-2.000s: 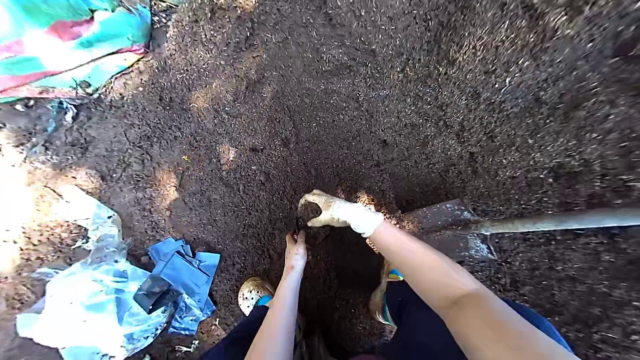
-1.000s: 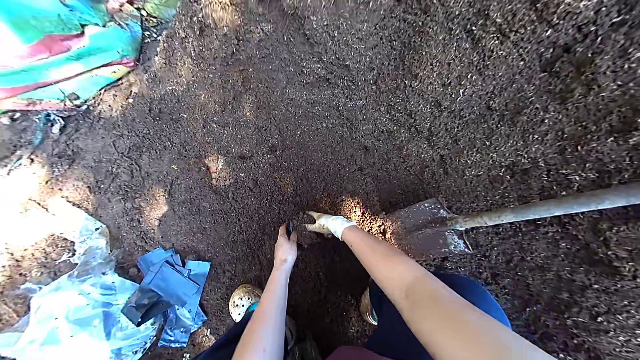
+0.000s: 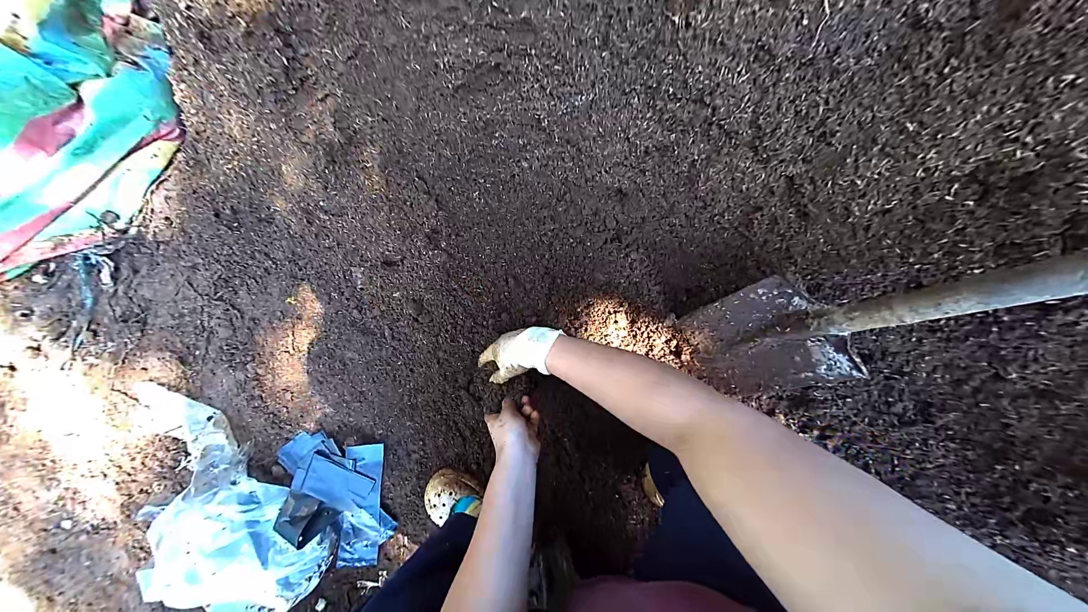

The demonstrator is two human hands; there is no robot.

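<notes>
My right hand [image 3: 516, 354], in a soiled white glove, is curved over dark soil [image 3: 425, 280] just in front of me. Its fingers are bent, and whether soil lies in them cannot be told. My bare left hand [image 3: 514, 425] is right below it, fingers curled beside a dark clump that may be a small soil-filled bag; what it grips is unclear. To the right of the glove, a shovel [image 3: 756, 331] lies with its metal blade on the soil and its wooden handle running to the right edge.
At the lower left, a clear plastic bag [image 3: 229, 544] lies beside a stack of dark plastic bags [image 3: 340, 480]. A colourful striped tarp or sack [image 3: 93, 153] is at the upper left. My shoe [image 3: 450, 495] stands near my left forearm.
The gloved right hand was touching the left hand's fingers a second ago and is now slightly above them. The shovel lies as before.
</notes>
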